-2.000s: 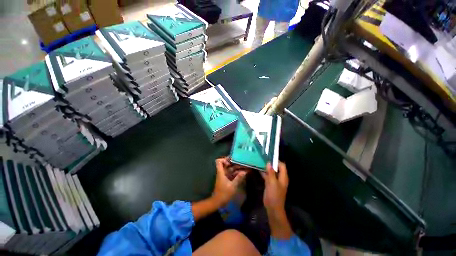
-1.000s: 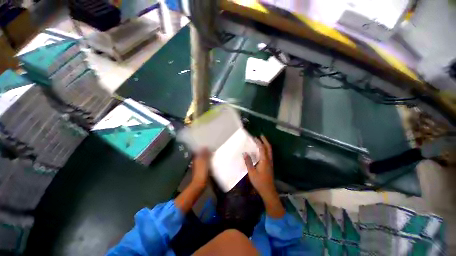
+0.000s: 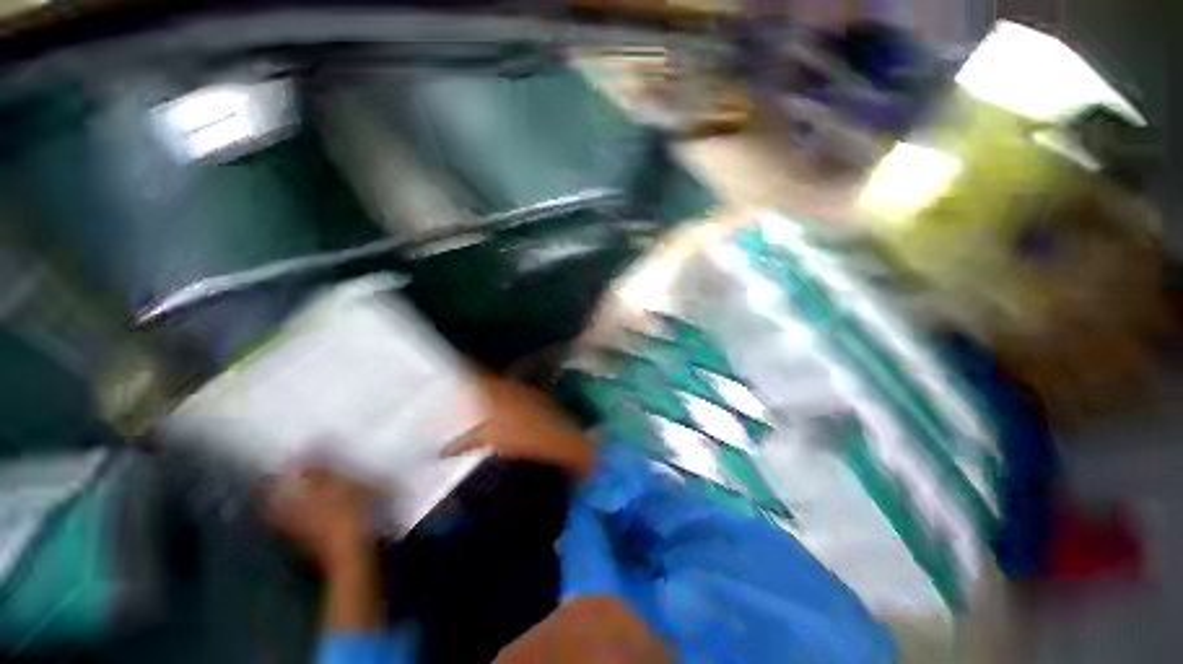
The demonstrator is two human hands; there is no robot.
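Note:
The frame is strongly blurred by motion. An open box (image 3: pixel 370 383), pale white inside, lies between my hands left of the middle, its lid side towards the left. My left hand (image 3: pixel 322 509) is at its near lower edge, with the fingers against it. My right hand (image 3: pixel 525 426) holds its right side, the fingers reaching onto the white panel. Finger detail is too blurred to make out.
A white box (image 3: pixel 227 119) is on the green conveyor beyond the metal rail (image 3: pixel 389 247). Stacked teal-and-white boxes (image 3: pixel 830 402) stand to my right. A teal-topped box (image 3: pixel 59 551) is at the lower left. A blurred yellowish shape (image 3: pixel 986 195) is at the upper right.
The view has swung right, so the post and left-hand stacks have slid left or out and the right-hand stacks have come in. The closed box held earliest gave way to an open one, still held.

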